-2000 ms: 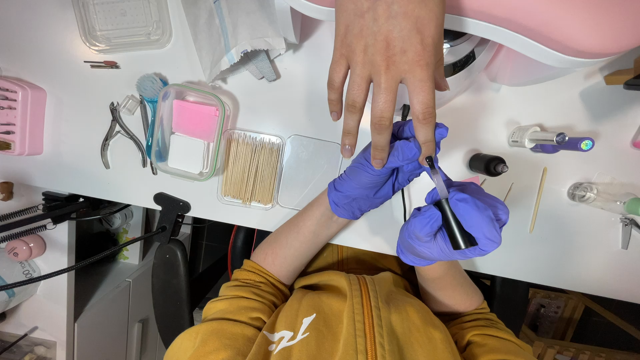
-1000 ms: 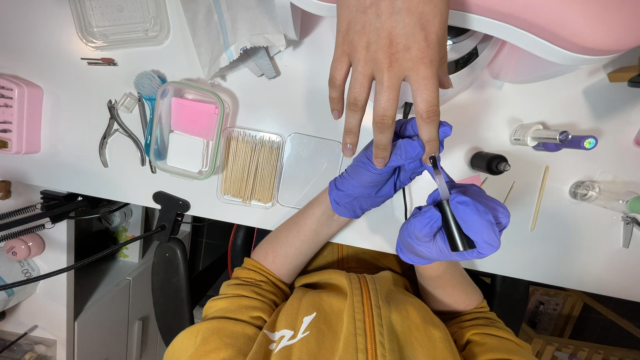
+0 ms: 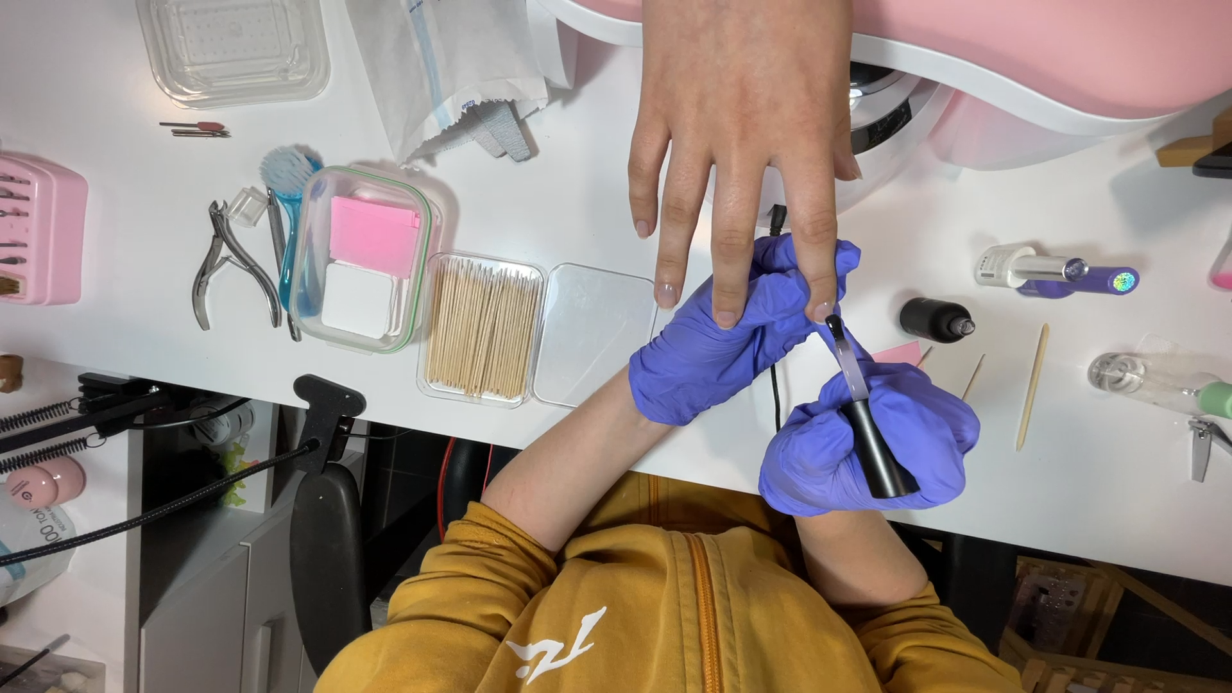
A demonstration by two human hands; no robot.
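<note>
Both my hands wear purple disposable gloves. My left hand (image 3: 736, 332) is under another person's hand (image 3: 746, 115), holding the index finger near its tip. In my right hand (image 3: 871, 448) is the black cap of a nail polish brush (image 3: 871, 452); its dark-tipped bristles touch or nearly touch that finger's nail. The other person's fingers are spread, pointing toward me. A black polish bottle (image 3: 934, 320), uncapped, lies on its side right of the nail. A small pink sheet (image 3: 898, 354) is partly hidden behind my right glove.
Left on the white table are cuticle nippers (image 3: 231, 265), a blue-handled brush (image 3: 289, 226), a lidded-style box of wipes (image 3: 361, 260) and wooden sticks (image 3: 481, 327). A pink-and-white nail lamp (image 3: 1011, 58) stands behind. To the right lie bottles (image 3: 1059, 269), a wooden stick (image 3: 1033, 385) and nail clippers (image 3: 1201, 448).
</note>
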